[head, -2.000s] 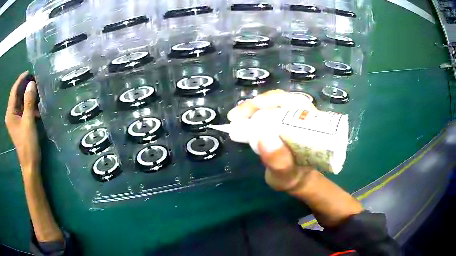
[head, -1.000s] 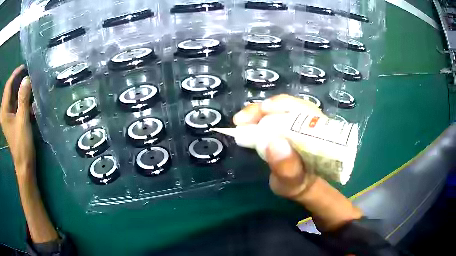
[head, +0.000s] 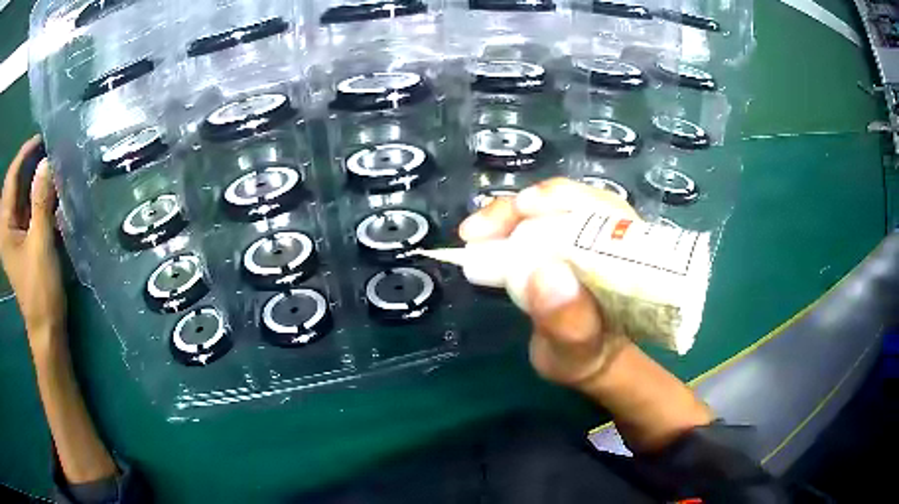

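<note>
My right hand [head: 562, 295] holds a pale squeeze bottle [head: 646, 271] with a printed label and an orange-red mark. Its thin nozzle [head: 439, 254] points left, with the tip at the lower right edge of a round black part [head: 392, 231] with a silver-white ring. Several such parts sit in rows in a clear plastic tray [head: 296, 379]; my right hand and the bottle hide some. My left hand [head: 34, 241] is at the tray's left edge, fingers bent around a dark area; whether that is a held object or a gap is unclear.
The tray lies on a green work surface [head: 789, 207] with white stripes at the upper corners. A grey floor with yellow lines [head: 789, 394] shows at the lower right. Greyish equipment [head: 880, 69] stands at the right edge.
The tray and my left hand sit slightly further left in the picture, and my right hand with the bottle slightly further right. The nozzle tip remains by the same round part.
</note>
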